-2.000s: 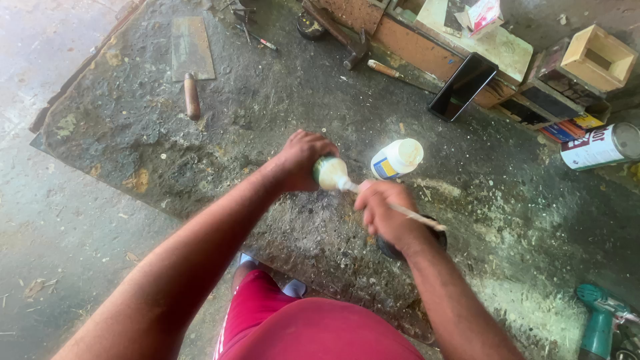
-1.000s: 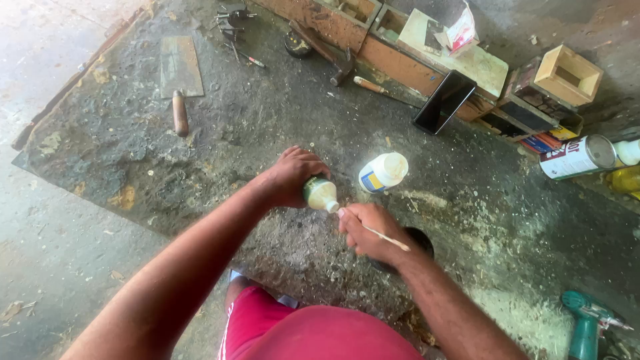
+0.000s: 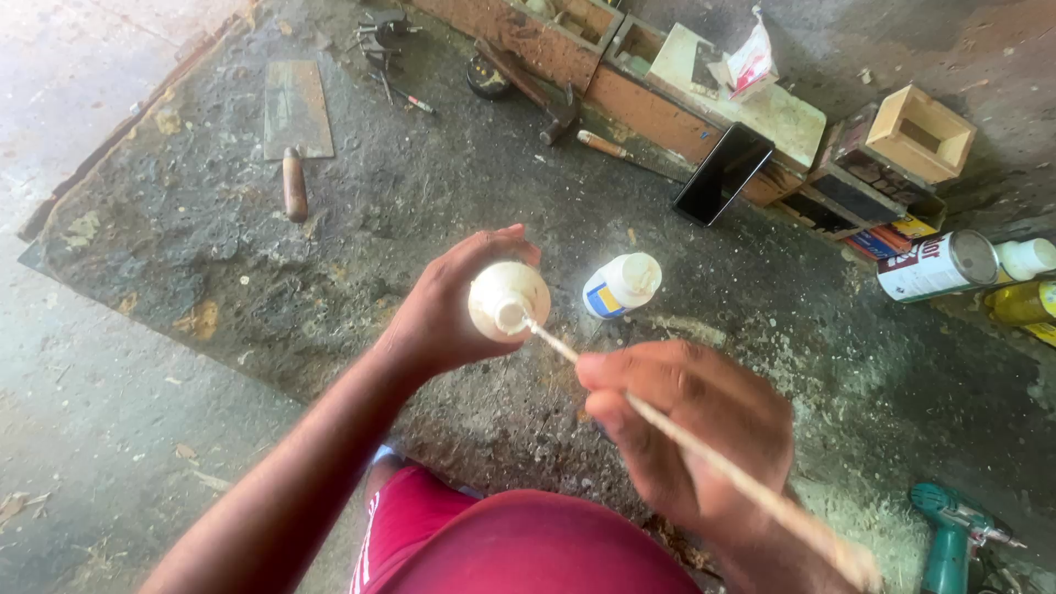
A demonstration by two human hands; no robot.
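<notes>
My left hand (image 3: 450, 301) is wrapped around a whitish plastic bottle (image 3: 509, 299), whose open mouth faces up toward me. Between the thumb and fingers of my right hand (image 3: 693, 425) is a thin wooden stick (image 3: 726, 470). Its far tip, coated in something whitish, is at the rim of the bottle's mouth. The stick's near end reaches down to the lower right. Beside the bottle, to its right, a second white bottle (image 3: 624, 285) with a blue and yellow label stands on the worn workbench (image 3: 462, 181), touched by neither hand.
A trowel (image 3: 297, 124) lies at the left. Along the back are a claw hammer (image 3: 528, 87), a wooden-handled tool (image 3: 602, 144), a black smartphone (image 3: 723, 173) and wooden boxes (image 3: 920, 132). Paint can (image 3: 936, 266) and yellow bottle (image 3: 1019, 303) are at right, a green power drill (image 3: 949, 528) lower right.
The stick's tip has come out of or away from the bottle's neck to its rim, and my right hand has moved toward the lower right. The bottle's mouth now points more toward me.
</notes>
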